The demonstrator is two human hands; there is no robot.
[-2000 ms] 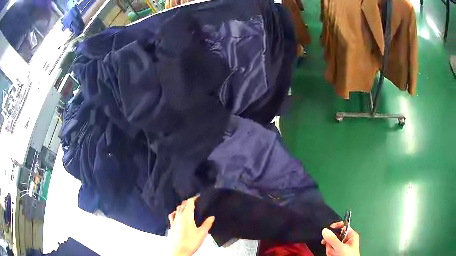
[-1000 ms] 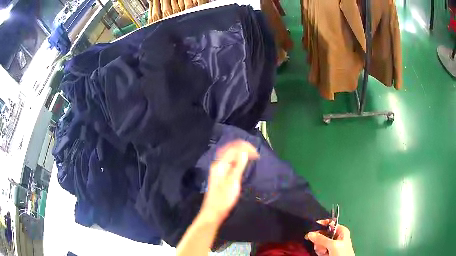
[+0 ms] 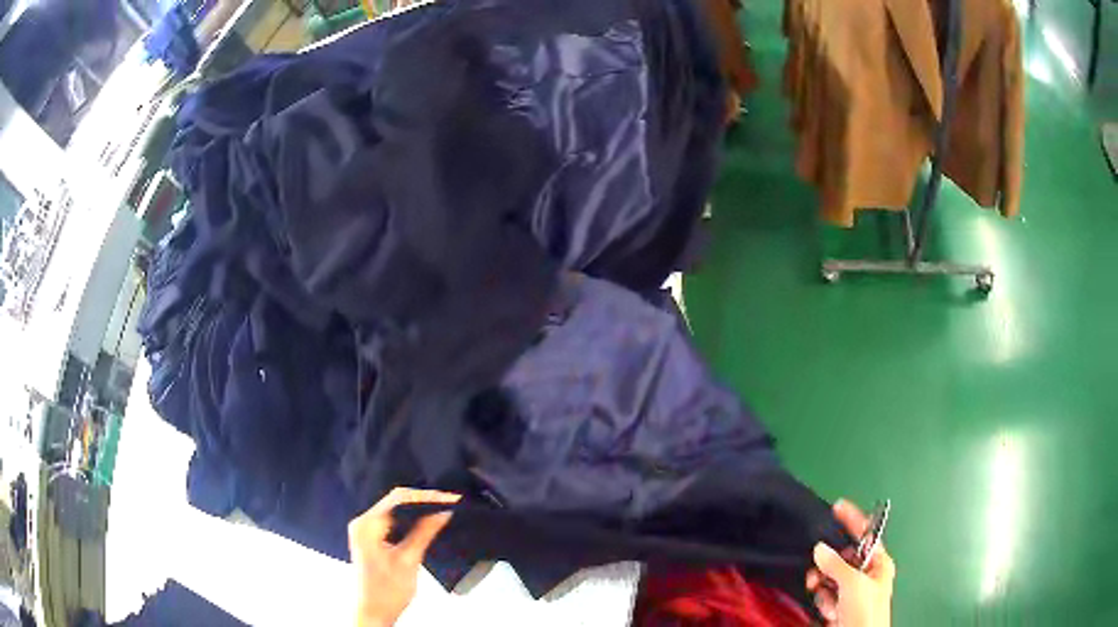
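A dark navy garment with shinier purplish-blue lining (image 3: 613, 392) hangs from the pile towards me. My left hand (image 3: 395, 549) pinches its dark hem at the lower middle, thumb and fingers closed on the cloth. My right hand (image 3: 853, 573) is at the lower right, at the other end of the same hem, which is stretched between both hands. Small metal snips (image 3: 875, 534) stick up from my right hand, blades upward; their lower part is hidden by the fingers. Whether the right fingers also grip the cloth is hard to tell.
A large navy garment pile (image 3: 307, 233) lies on the white table (image 3: 147, 539). Tan jackets (image 3: 901, 98) hang on a wheeled rail (image 3: 910, 266) on the green floor. Something red (image 3: 717, 600) shows below the hem. Benches run along the left.
My left hand has come down from the lining to the hem, further left than two seconds ago. The lining is spread wider and the dark hem band looks narrower. My right hand stays at the hem's right end.
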